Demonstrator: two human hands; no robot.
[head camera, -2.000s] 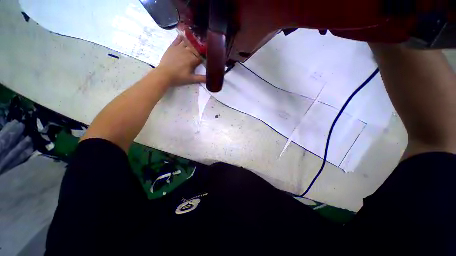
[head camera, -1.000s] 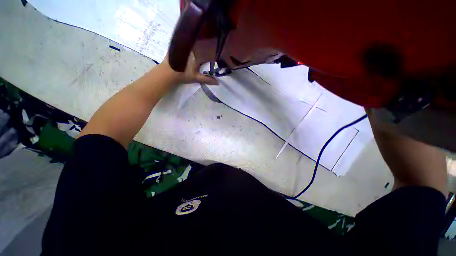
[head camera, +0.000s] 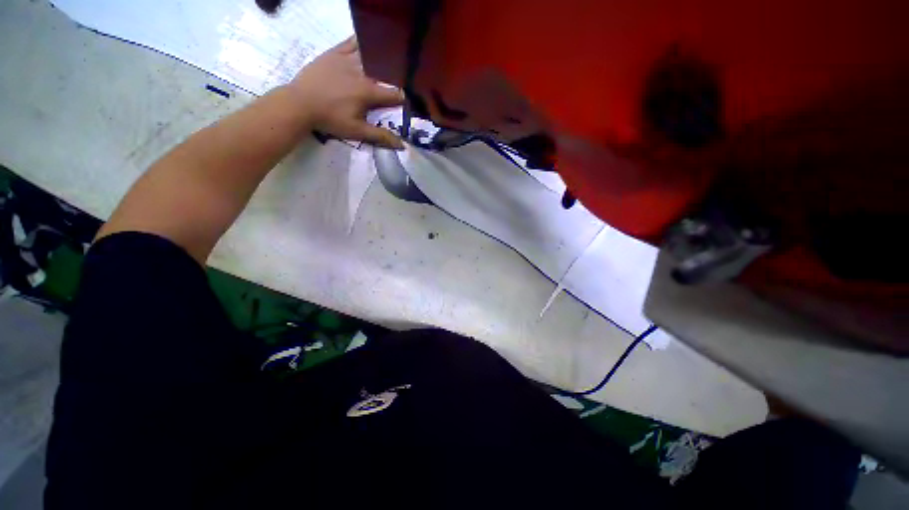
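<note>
The red body of the cutting machine (head camera: 558, 110) fills the upper right, large and blurred. Its narrow dark upright (head camera: 408, 95) stands at the fabric. The grey base plate (head camera: 397, 177) shows at the edge of the lay. The white-topped fabric lay (head camera: 498, 204) has a dark cut edge curving to the lower right. My left hand (head camera: 349, 97) lies on the lay left of the upright, fingers spread, fingertips close to it and partly behind the red body. My right hand is hidden behind the machine.
A pale box (head camera: 738, 339) hangs from the machine at the right. A dark power cord (head camera: 623, 361) crosses the pale table (head camera: 299, 239). A white sliver (head camera: 360, 194) lies near the base plate. Scraps litter the green floor (head camera: 254, 299) beyond the table edge.
The machine body has swung nearer the camera and lower, now covering the right forearm. The grey base plate shows at the lay's edge. My left hand has stayed beside the upright, fingers more visible.
</note>
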